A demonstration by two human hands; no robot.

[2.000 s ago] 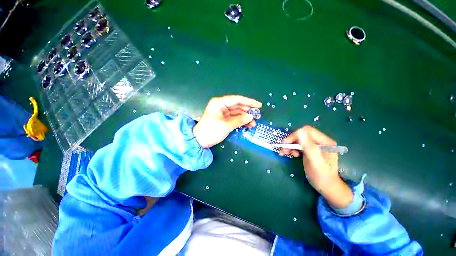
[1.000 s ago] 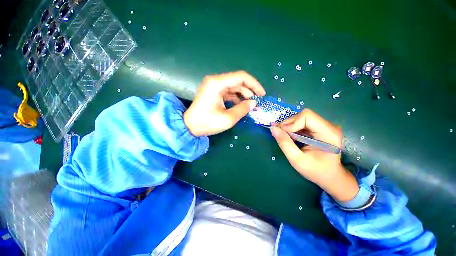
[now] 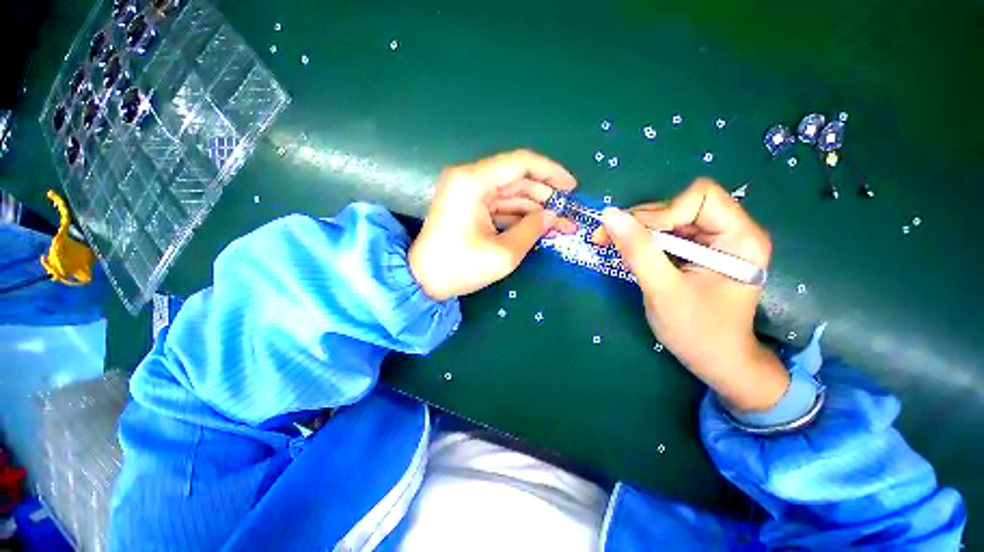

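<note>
My left hand (image 3: 482, 224) pinches a small dark component (image 3: 558, 202) between thumb and fingertips, above the upper left end of the adhesive sheet. My right hand (image 3: 696, 286) holds pale tweezers (image 3: 707, 257) like a pen; their tips point left and reach the component, though whether they touch it is unclear. The adhesive sheet (image 3: 588, 257), blue with a dense grid of tiny white pieces, lies on the green surface under both hands and is partly hidden by them.
A clear blister tray (image 3: 173, 183) with dark round housings stands at left. Several spare modules with leads (image 3: 809, 130) lie at upper right. Tiny white pieces are scattered around. A yellow clip (image 3: 67, 257) and a cloudy stack of trays (image 3: 78, 447) are at far left.
The right hand has moved up, bringing the tweezer tips from the adhesive sheet to the component in my left hand. The view has shifted, and the farther housings have left the picture.
</note>
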